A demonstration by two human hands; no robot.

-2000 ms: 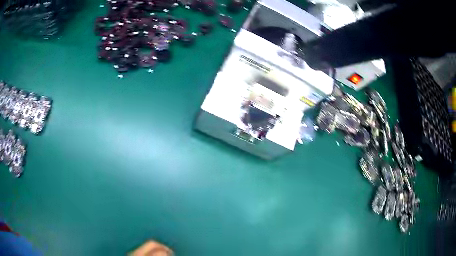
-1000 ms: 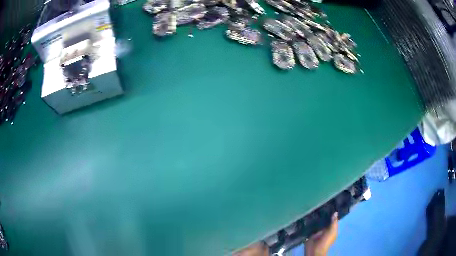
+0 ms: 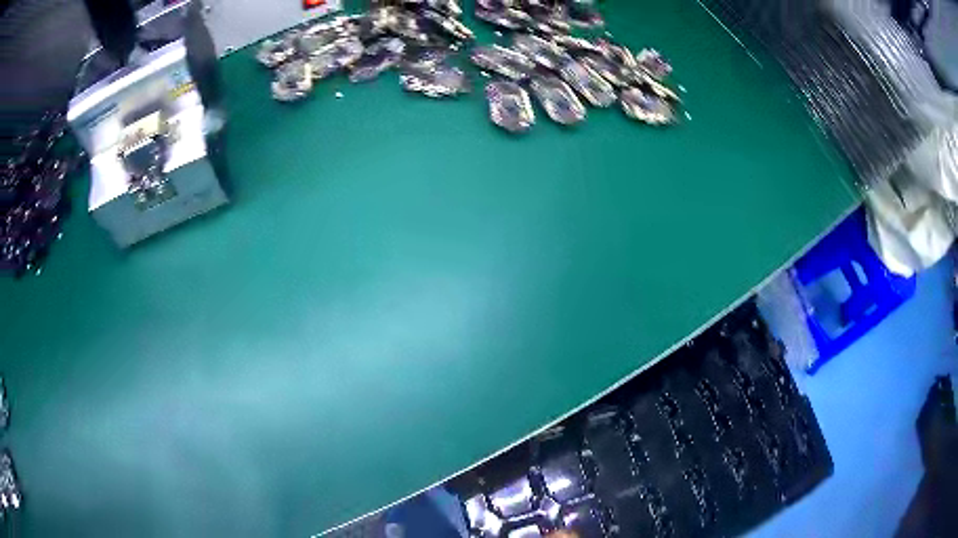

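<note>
A shiny black blister tray [image 3: 672,441] with rows of pockets lies at the bottom, tilted along and beyond the table's curved front edge. Its pockets look empty, though glare blurs the lower left part. Only a tiny skin-coloured sliver shows at the bottom edge by the tray, cut off by the frame; I cannot tell which of my hands it is. The rest of my hands is out of the picture. Silvery-grey oblong modules [image 3: 512,105] lie in a loose pile on the green table at the top.
A white screw feeder [image 3: 168,210] stands upper left, with dark round parts [image 3: 32,210] at the left edge. A blue plastic stool or crate [image 3: 851,305] stands on the floor at the right, near crumpled pale material [image 3: 914,215]. Ribbed stacked trays [image 3: 840,74] line the upper right.
The black tray has come into fuller view at the table edge, showing its pockets. The two hands seen on it one second ago are nearly out of frame. The view has turned right over two seconds.
</note>
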